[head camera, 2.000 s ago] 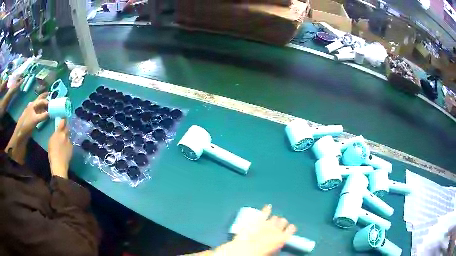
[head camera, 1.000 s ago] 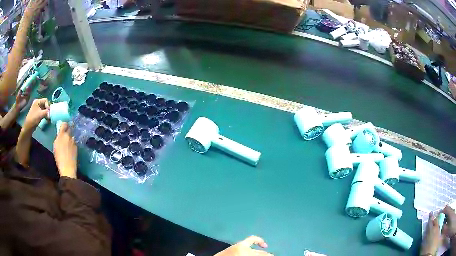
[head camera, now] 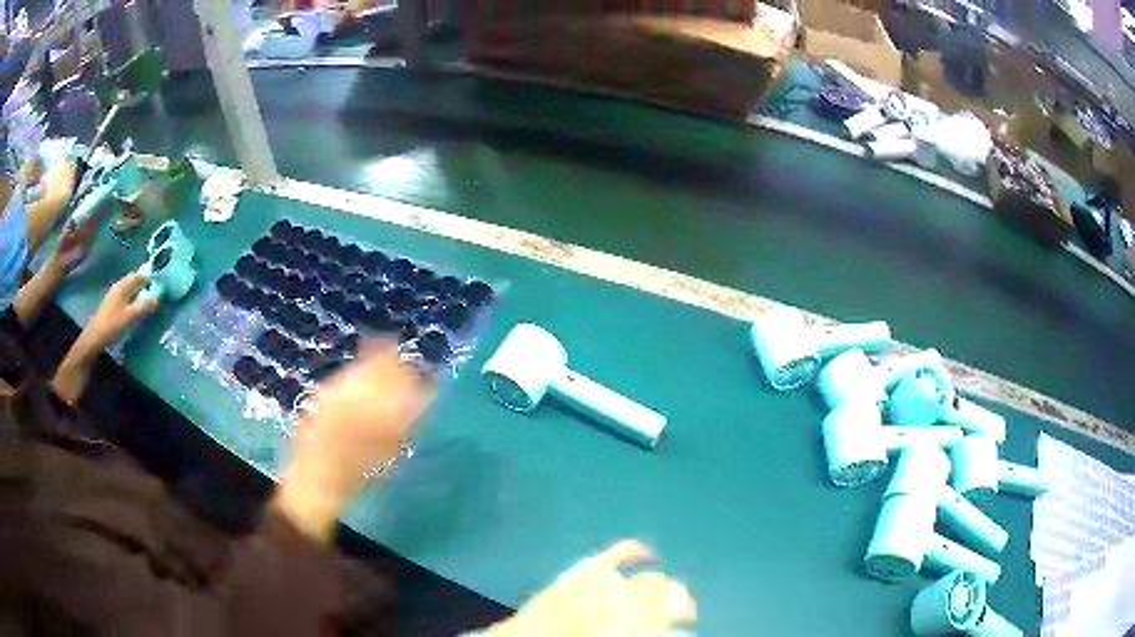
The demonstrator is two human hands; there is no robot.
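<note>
My left hand (head camera: 610, 600) reaches in from the bottom edge, blurred and cut off by the frame, with its fingers bent. Whether it holds anything is hidden. My right hand is out of view. A turquoise hair dryer body (head camera: 525, 367) lies alone on the green bench beyond my left hand, its round drum head to the left and its handle pointing right and towards me. Several more turquoise dryer bodies (head camera: 856, 442) lie piled at the right, not touched by any hand.
A neighbour's blurred hand (head camera: 361, 417) is over black round caps (head camera: 361, 280) on clear plastic at left. Their other hand is by a turquoise piece (head camera: 171, 261). White label sheets (head camera: 1089, 510) lie at the right edge. The conveyor belt (head camera: 597, 187) runs behind a pale edge strip.
My left hand left a dryer, which is out of view now, dropped to the bottom edge and came back up. The neighbour's hand moved from a dryer to the caps. Hands at the right edge are gone.
</note>
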